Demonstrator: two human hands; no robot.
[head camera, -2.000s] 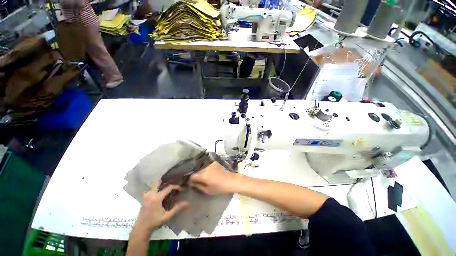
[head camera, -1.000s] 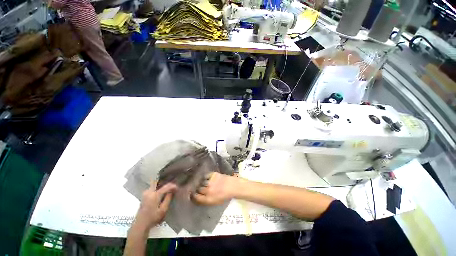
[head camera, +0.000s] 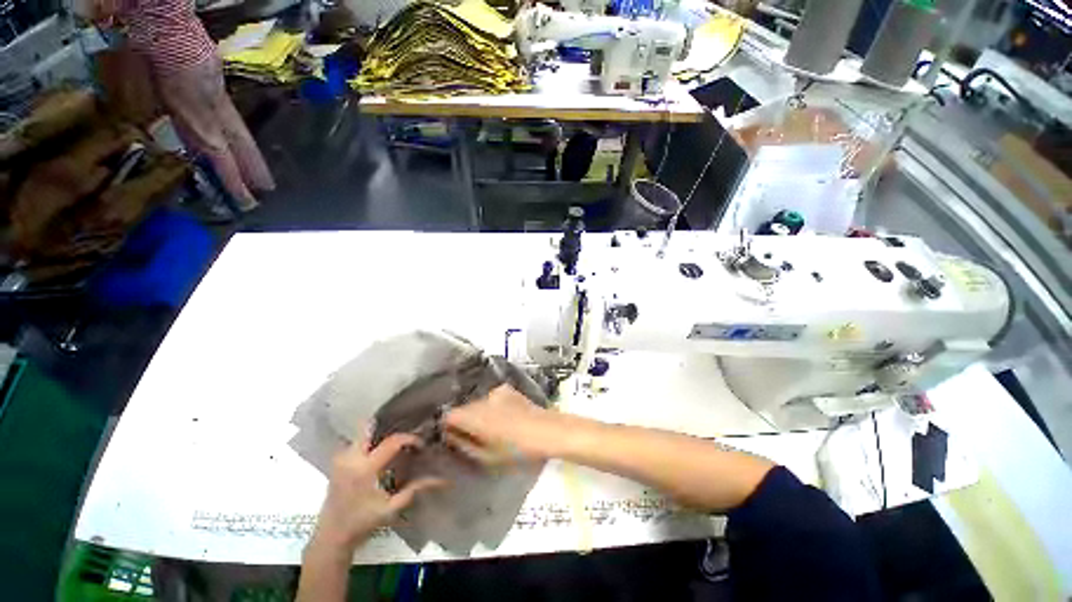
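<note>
A stack of grey-taupe cut pieces (head camera: 353, 394) with stepped edges lies on the white table, left of the needle area of the sewing machine (head camera: 752, 308). A darker brown-grey folded piece (head camera: 426, 400) lies bunched on top of it. My right hand (head camera: 500, 426) reaches in from the right, its fingers closed on the darker piece. My left hand (head camera: 374, 482) is at the stack's lower left, thumb and fingers apart in a curve over the dark piece's lower end. Whether the left fingertips pinch it is unclear.
A printed ruler (head camera: 253, 520) and a yellow tape strip (head camera: 577, 512) mark the front edge. Small black pieces (head camera: 929, 456) lie at the right. Behind are thread cones (head camera: 823, 41), another machine (head camera: 617, 49), a yellow-edged pile (head camera: 441, 49) and a person (head camera: 194, 88). A green crate (head camera: 106, 574) is below left.
Since one second ago, my left hand's fingers have spread and moved right over the dark piece. My right hand has shifted slightly up and left. The person behind has moved a little left.
</note>
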